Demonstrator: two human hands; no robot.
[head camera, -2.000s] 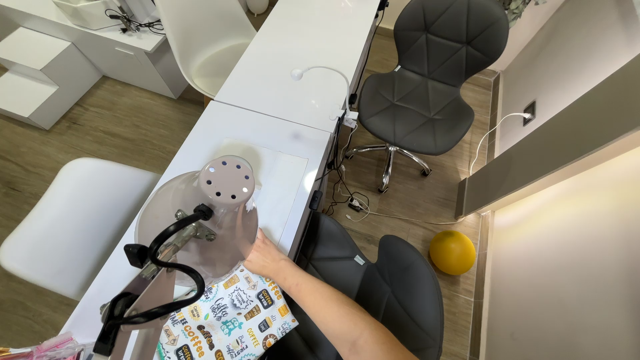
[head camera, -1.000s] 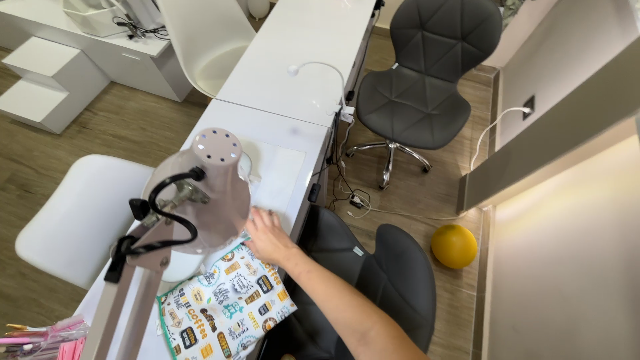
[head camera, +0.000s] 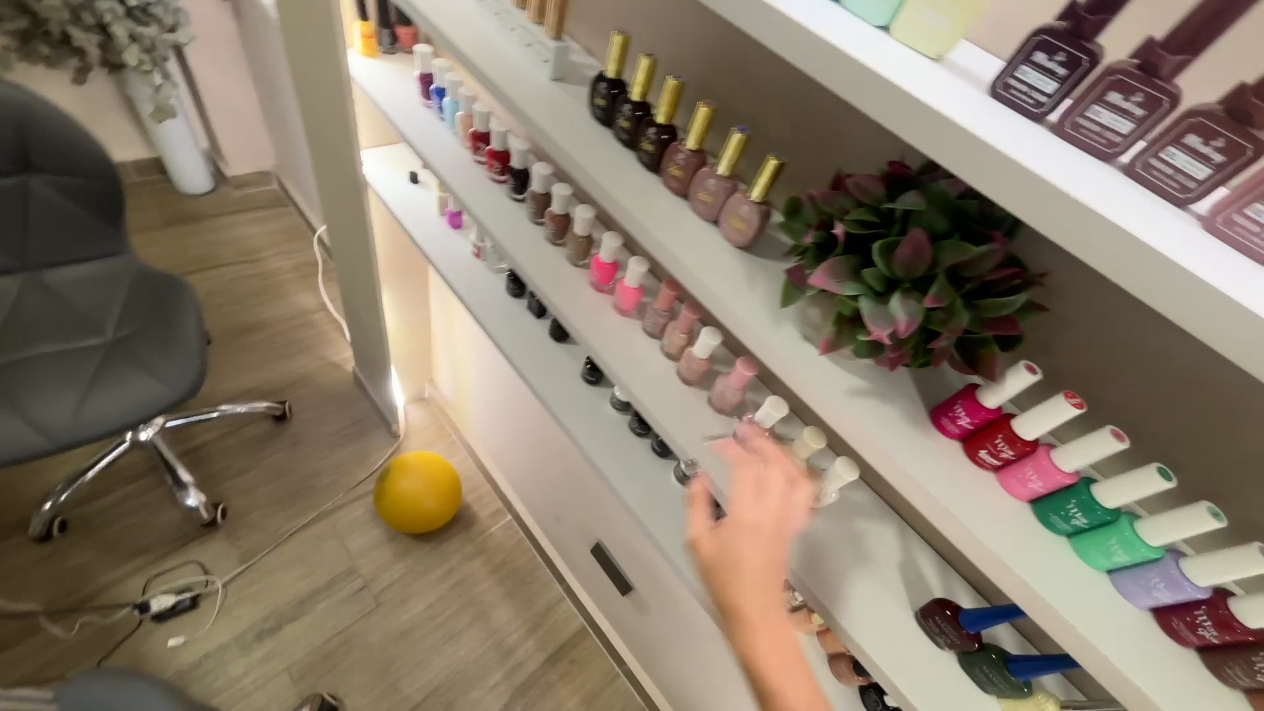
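Note:
My right hand reaches in from the bottom, blurred, over the shelf with small nail polish bottles. Its thumb stands apart from the fingers, and I see nothing held. The fingertips are beside a white-capped polish bottle and overlap its lower part; whether they touch cannot be told. Right of the fingers stand more pale-capped bottles. A pink-capped bottle is just up and left of them. My left hand is not in view.
An artificial succulent and white-capped polishes stand on the shelf above. Dark gold-capped bottles stand farther along. A yellow ball, a cable and a grey swivel chair are on the floor at left.
The view has swung from the white desk to the polish shelves. My right hand, earlier at the coffee-print cloth item on the desk, is now at the shelf bottles.

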